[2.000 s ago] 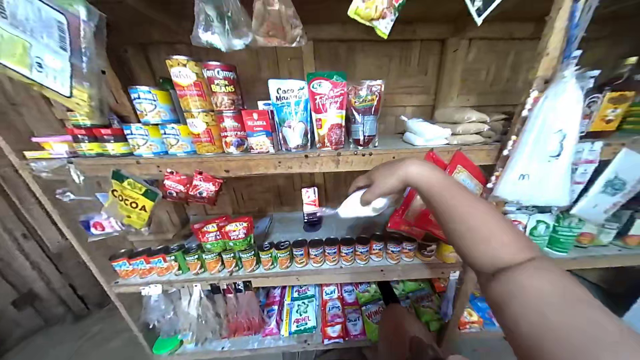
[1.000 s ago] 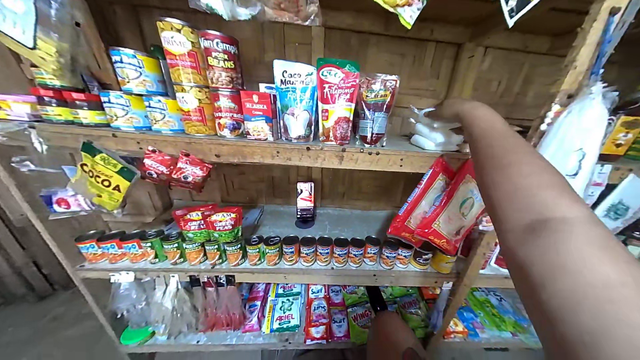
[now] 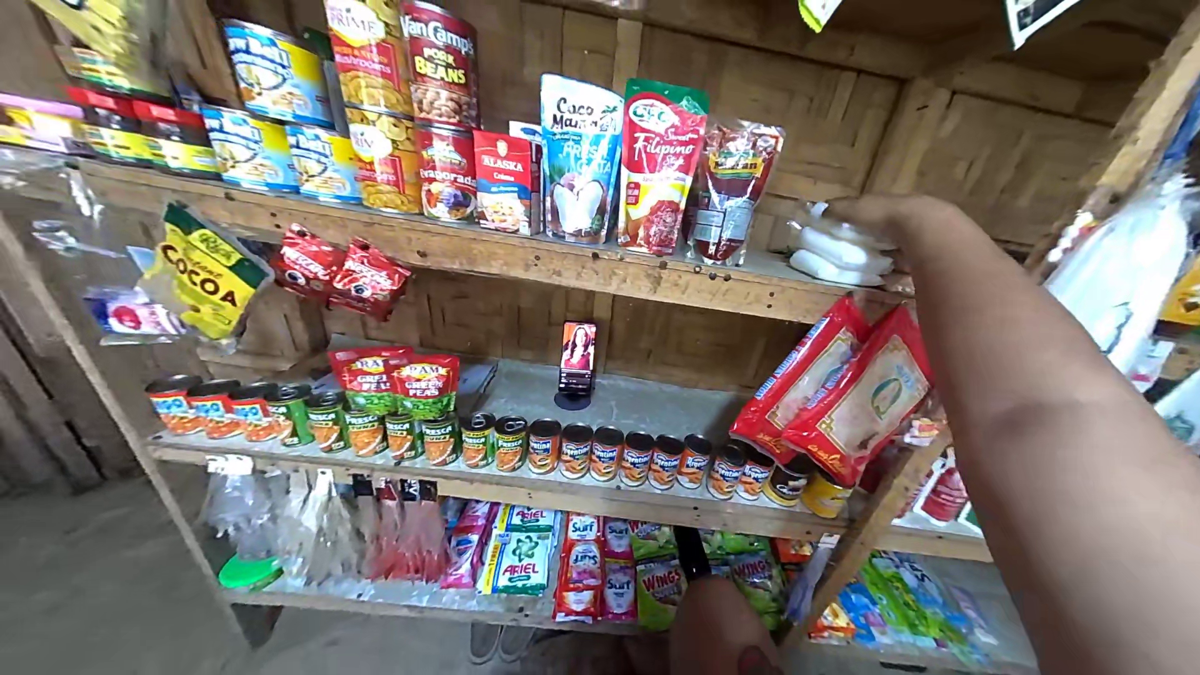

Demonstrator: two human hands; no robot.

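Note:
My right hand [image 3: 877,220] reaches in from the right over the top shelf, at the tied plastic bags of white contents [image 3: 839,253]. Its fingers touch or hover over the bags' upper part, and their grip is hidden. Left of the bags stand a clear-fronted sauce pouch [image 3: 734,192], a red Filipino-style sauce pouch [image 3: 662,169] and a Coco Mama pouch [image 3: 579,159]. At the bottom centre, part of my left hand or forearm [image 3: 720,623] shows beside a black strap or strip [image 3: 692,553]; its fingers cannot be made out.
Stacked cans [image 3: 439,66] stand at the upper left. On the middle shelf are a row of small cans [image 3: 605,455], a propped phone [image 3: 577,361] and red noodle packs [image 3: 867,394]. Detergent sachets [image 3: 525,558] lie below. A wooden post [image 3: 872,553] rises at right.
Two seconds ago my right hand held a white bag in front of the middle shelf; it has moved up and right to the bags on the top shelf. The view has come closer.

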